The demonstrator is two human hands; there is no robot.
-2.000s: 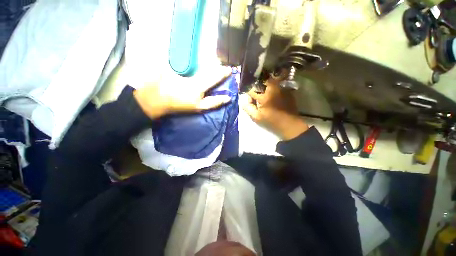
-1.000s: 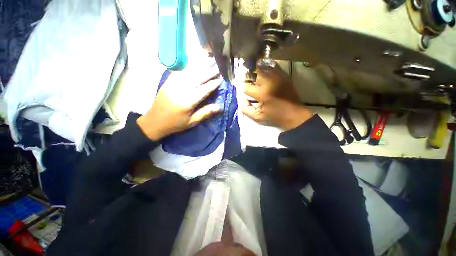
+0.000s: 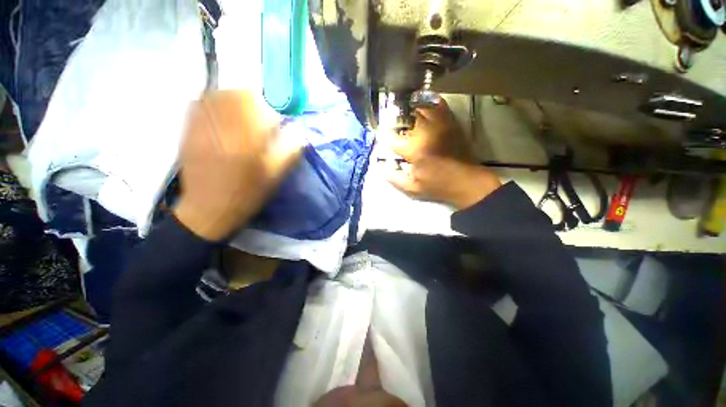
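The navy shell fabric [image 3: 306, 199] lies under the sewing machine's needle area, with white lining [image 3: 306, 253] showing along its lower edge. My left hand [image 3: 235, 163] is blurred over the left part of the navy fabric; whether its fingers hold the cloth cannot be told. My right hand [image 3: 438, 163] is beside the presser foot and needle [image 3: 402, 119], right of the seam edge, with its fingertips close together in bright glare. What its fingertips hold cannot be made out.
The cream sewing machine [image 3: 541, 48] spans the upper right. A teal long object [image 3: 282, 60] stands left of the needle. Pale pieces [image 3: 119, 103] are heaped at left. Scissors [image 3: 569, 199] and a red cutter [image 3: 620, 203] lie at right. White panels [image 3: 629, 342] are low on the right.
My left hand has moved left, away from the seam, uncovering more navy fabric. My right hand has stayed near the needle. The navy fabric has shifted slightly left.
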